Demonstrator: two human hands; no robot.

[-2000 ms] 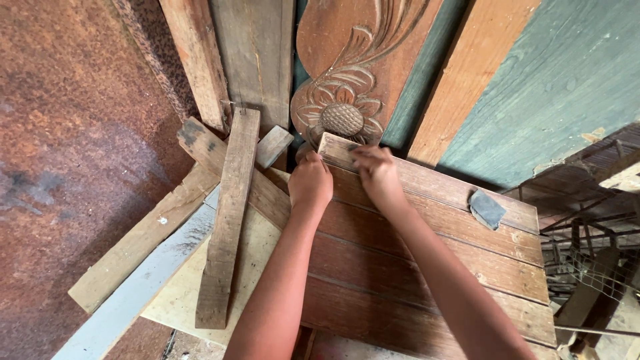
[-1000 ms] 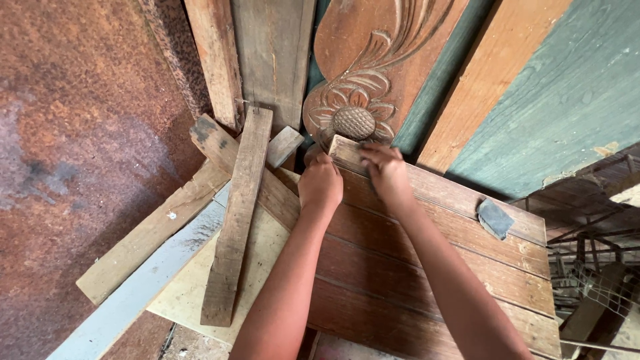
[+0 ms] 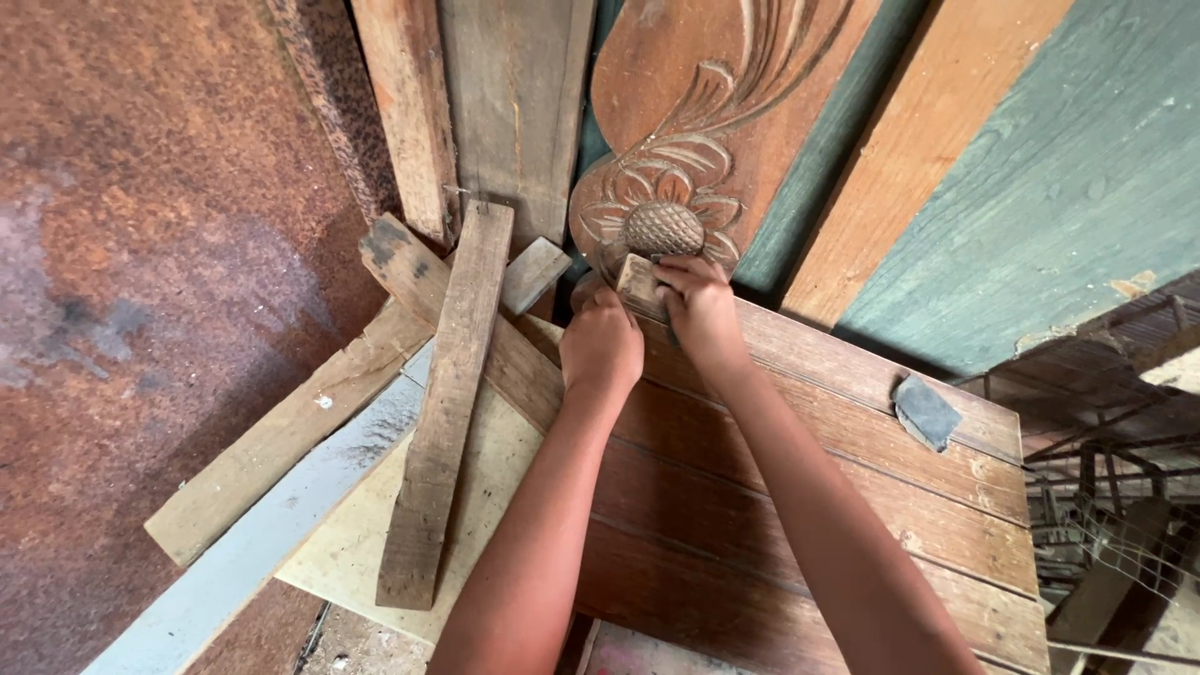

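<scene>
A slatted wooden panel (image 3: 694, 469) lies below a carved wooden board (image 3: 656, 178) with a flower relief. My left hand (image 3: 602, 342) is closed at the panel's upper left corner, its fingertips partly hidden behind the edge. My right hand (image 3: 701, 305) is just to the right, over the end of the top slat (image 3: 640, 284). It pinches a small dark piece, seemingly sandpaper (image 3: 669, 330), mostly covered by the fingers. A torn grey piece, also sandpaper-like (image 3: 926, 412), rests on the panel's right part.
Loose wood strips (image 3: 445, 422) cross at the left, over a pale board (image 3: 352, 562) and beside a white-painted strip (image 3: 272, 525). Rusty sheet metal (image 3: 159, 281) stands at far left. Upright planks (image 3: 516, 103) and a green board (image 3: 1031, 187) stand behind. Wire mesh (image 3: 1125, 553) is at right.
My right hand has moved slightly up and left along the top slat, closer to its end. My left hand stays at the corner.
</scene>
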